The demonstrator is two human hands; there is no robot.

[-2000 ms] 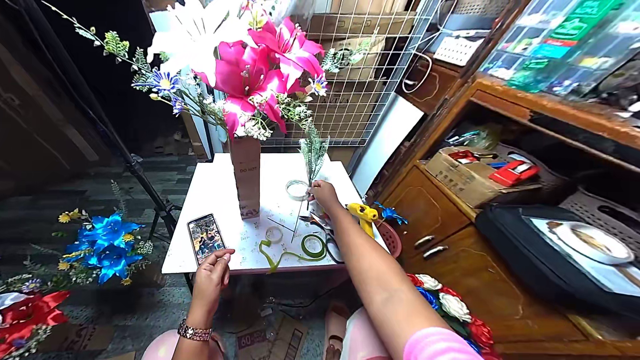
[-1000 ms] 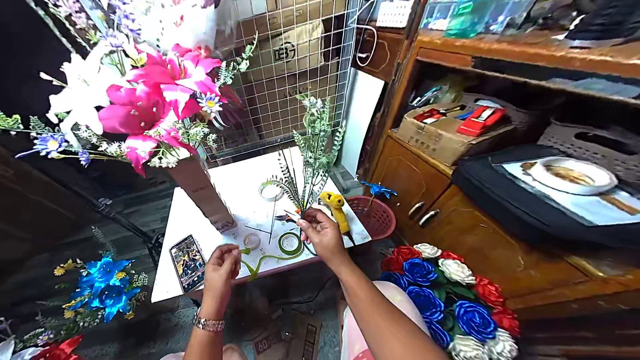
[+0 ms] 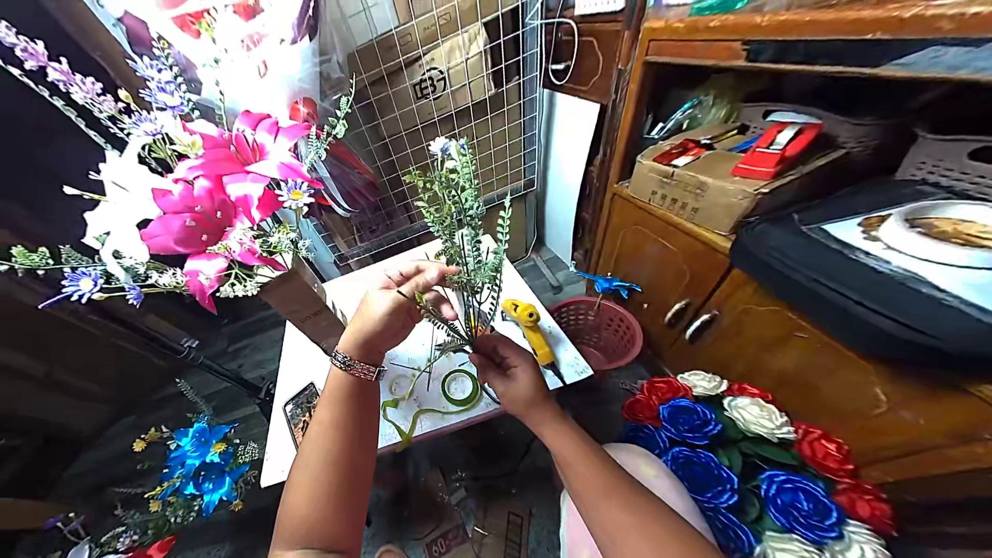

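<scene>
A bunch of artificial greenery stems [image 3: 469, 225] stands upright above the white table [image 3: 310, 349], its lower stems pinched in my right hand [image 3: 511, 372]. Fingers spread, my left hand [image 3: 399, 302] is at the bunch's left side, touching or very near a small sprig; whether it grips the sprig I cannot tell. Below the hands lie a roll of green floral tape [image 3: 460, 387] and a loose green strip [image 3: 403, 426]. A yellow glue gun [image 3: 531, 329] rests right of my right hand. The phone [image 3: 301, 412] is partly hidden by my left forearm.
Pink artificial lilies [image 3: 225, 178] rise from a brown cardboard vase [image 3: 304, 302] at the left. A pink basket [image 3: 601, 333] with a blue flower stands right of the table. Red, white and blue roses [image 3: 744, 457] are at lower right, below a wooden cabinet [image 3: 775, 341]. Blue flowers [image 3: 201, 465] are lower left.
My left hand has moved from beside the phone and tape up to the greenery. The greenery, lower and lying over the table before, is now raised in my right hand.
</scene>
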